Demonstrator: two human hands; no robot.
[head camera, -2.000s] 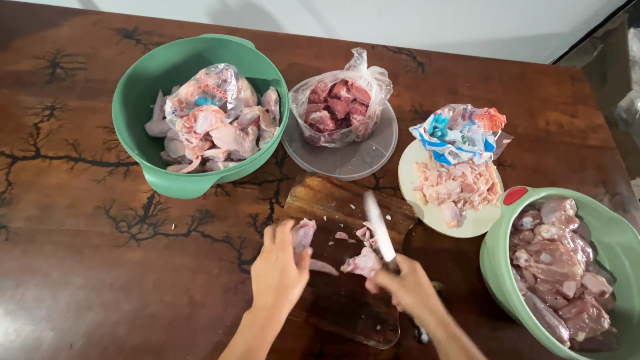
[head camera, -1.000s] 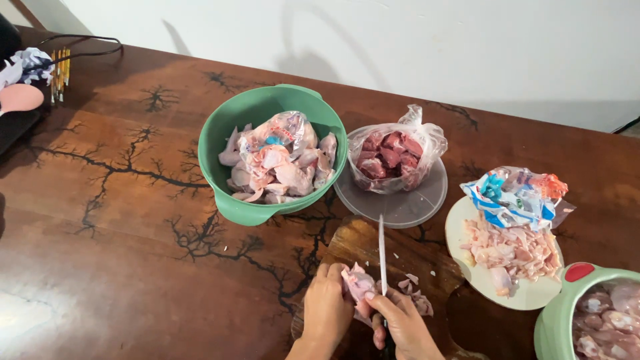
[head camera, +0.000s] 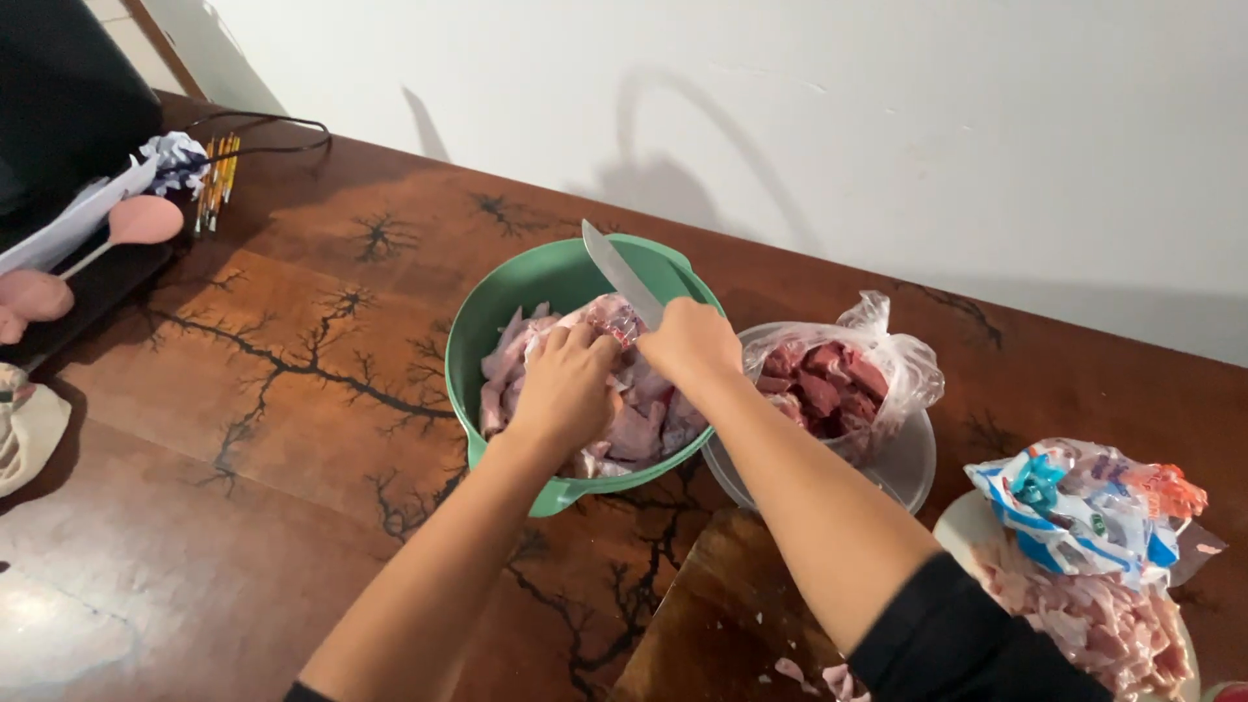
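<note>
Both hands are over the green bowl (head camera: 468, 341), which holds raw chicken pieces (head camera: 639, 429) and a plastic bag (head camera: 606, 314) among them. My left hand (head camera: 570, 385) rests on the bag and chicken, fingers bent down; what lies under its fingertips is hidden. My right hand (head camera: 690, 341) grips a kitchen knife (head camera: 619, 268), its blade pointing up and left across the bowl. Below right, the wooden cutting board (head camera: 707, 595) bears small meat scraps (head camera: 795, 671), partly hidden by my right arm.
Right of the bowl, a plastic bag of red meat chunks (head camera: 824, 385) sits on a clear lid (head camera: 912, 468). Farther right, a plate of cut chicken (head camera: 1111, 624) stands beneath a crumpled printed bag (head camera: 1082, 507). At left are brushes (head camera: 219, 180), a cable (head camera: 283, 119) and a pink round-headed object (head camera: 146, 219).
Both hands have moved from the cutting board to the green bowl. The knife has gone along in my right hand. The view has shifted left.
</note>
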